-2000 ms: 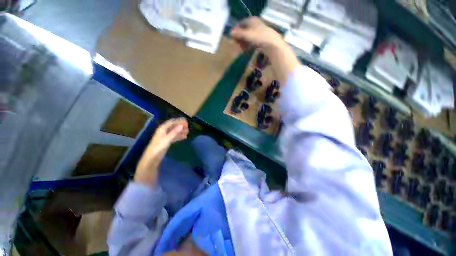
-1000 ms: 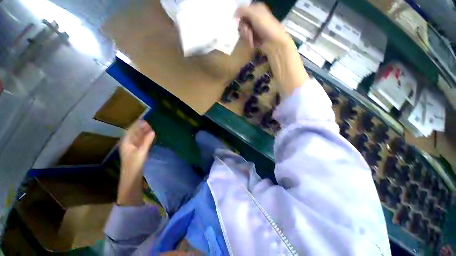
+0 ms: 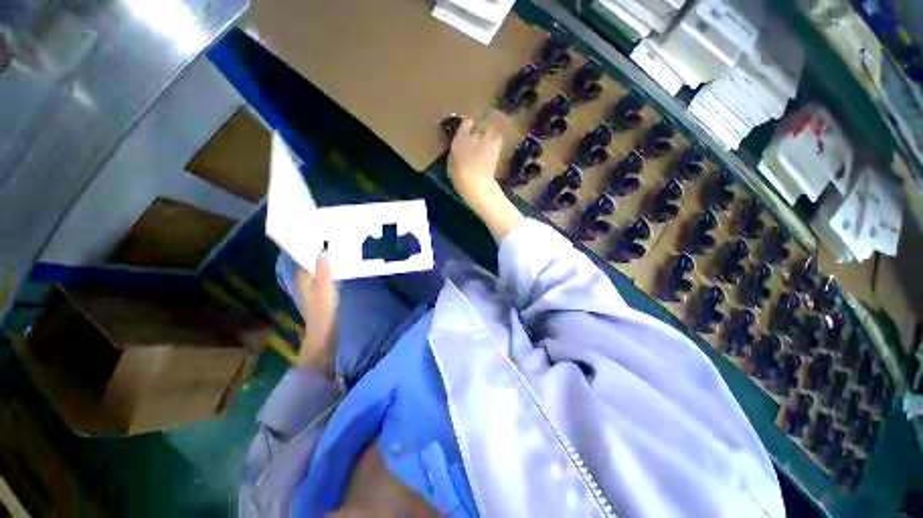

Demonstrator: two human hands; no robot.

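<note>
My left hand (image 3: 322,314) holds an opened white folded card (image 3: 349,225) in front of my body. One panel stands up and the other shows a dark, lobed cut-out or shape; I cannot tell which. My right hand (image 3: 478,160) is at the near edge of the brown cardboard, with its fingertips on a small black product (image 3: 451,125). Rows of more black products (image 3: 595,144) stand on the cardboard to its right.
White card stacks (image 3: 744,86) line the back of the bench. A few white cards (image 3: 474,14) lie at the top of the cardboard sheet (image 3: 354,71). The silver table (image 3: 91,111) is at left, above a blue-edged cabinet. An open carton (image 3: 172,379) is on the floor.
My right hand has left the white cards at the top and moved down to a black product. My left hand, empty before, now holds the opened card. The view has shifted, showing more product rows.
</note>
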